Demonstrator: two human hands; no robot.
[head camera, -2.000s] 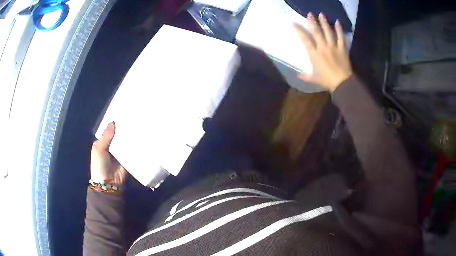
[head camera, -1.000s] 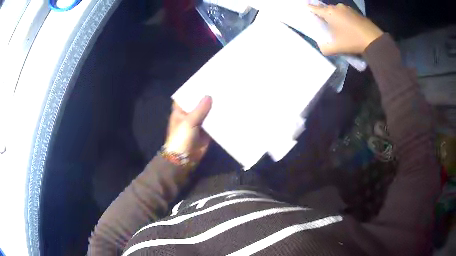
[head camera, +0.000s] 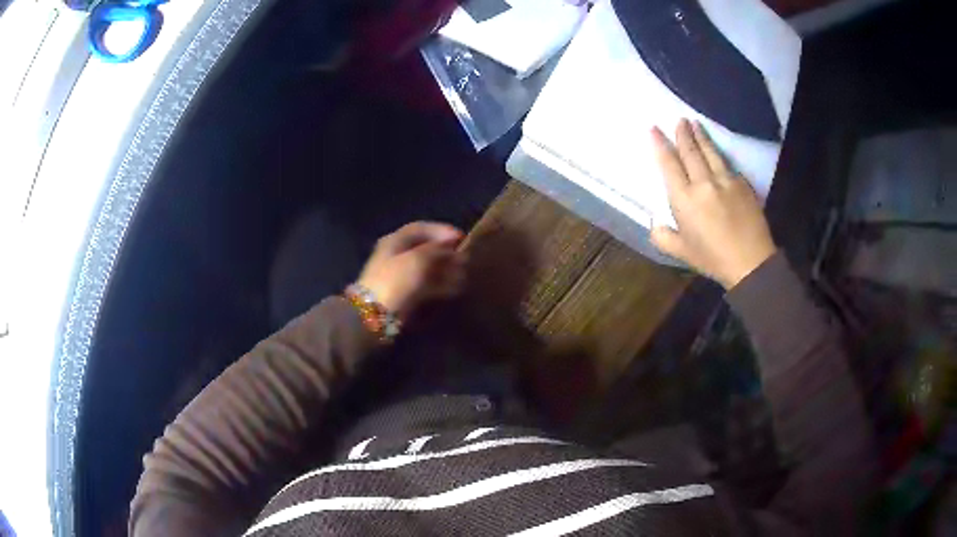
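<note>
A white stack of paper or flat carton (head camera: 598,115) lies below the table at the upper right. A dark curved fabric piece (head camera: 698,63) lies on top of it. My right hand (head camera: 714,215) rests flat on the white stack with fingers spread, just below the fabric piece. My left hand (head camera: 415,262) is left of the stack, fingers curled and slightly blurred, with no object visible in it.
The white table edge (head camera: 136,178) curves down the left side, with blue scissors handles (head camera: 124,31) on it. A clear plastic packet (head camera: 477,89) and a white paper (head camera: 514,31) lie left of the stack. Brown wood or cardboard (head camera: 588,273) lies beneath. Blurred items stand at the right.
The white block my left hand held is no longer in it. The white stack with the dark piece now shows under my right hand, which has moved down and flattened.
</note>
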